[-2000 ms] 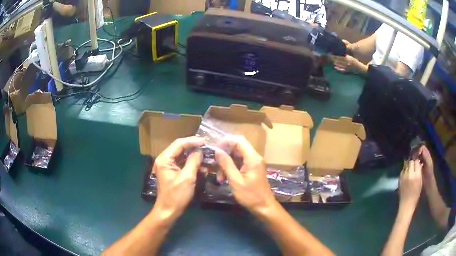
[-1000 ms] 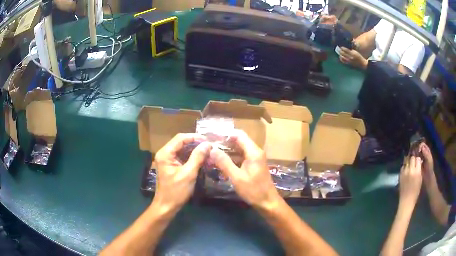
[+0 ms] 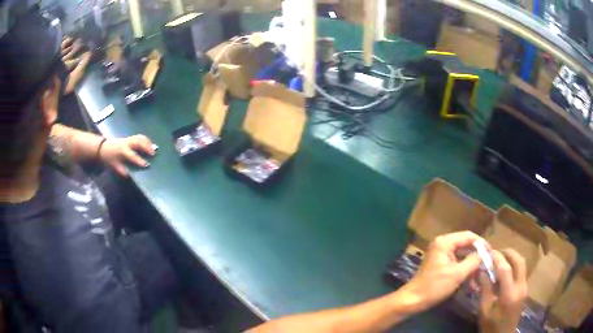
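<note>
My left hand [image 3: 448,263] and my right hand [image 3: 506,293] are together at the lower right, holding a small clear accessory bag [image 3: 484,259] between the fingertips. Its pale, shiny edge shows; its contents are mostly hidden by my fingers. Just behind and below my hands stands a row of open packing boxes. The brown lid [image 3: 448,209] of the leftmost one stands upright. Its tray [image 3: 404,265] shows dark, shiny bagged parts. The other trays are partly covered by my hands or cut by the frame edge.
Two open boxes with bagged parts, one at centre [image 3: 260,162] and one left of it [image 3: 198,140], stand on the green table [image 3: 305,227]. A person [image 3: 58,214] sits at left, one hand on the table edge. A power strip [image 3: 361,81], cables, a black-and-yellow box [image 3: 460,96] and a dark unit [image 3: 536,156] are behind.
The view has swung left, so my hands and the box row now lie at the lower right. The seated person at left has come into view. The bag is still between my hands.
</note>
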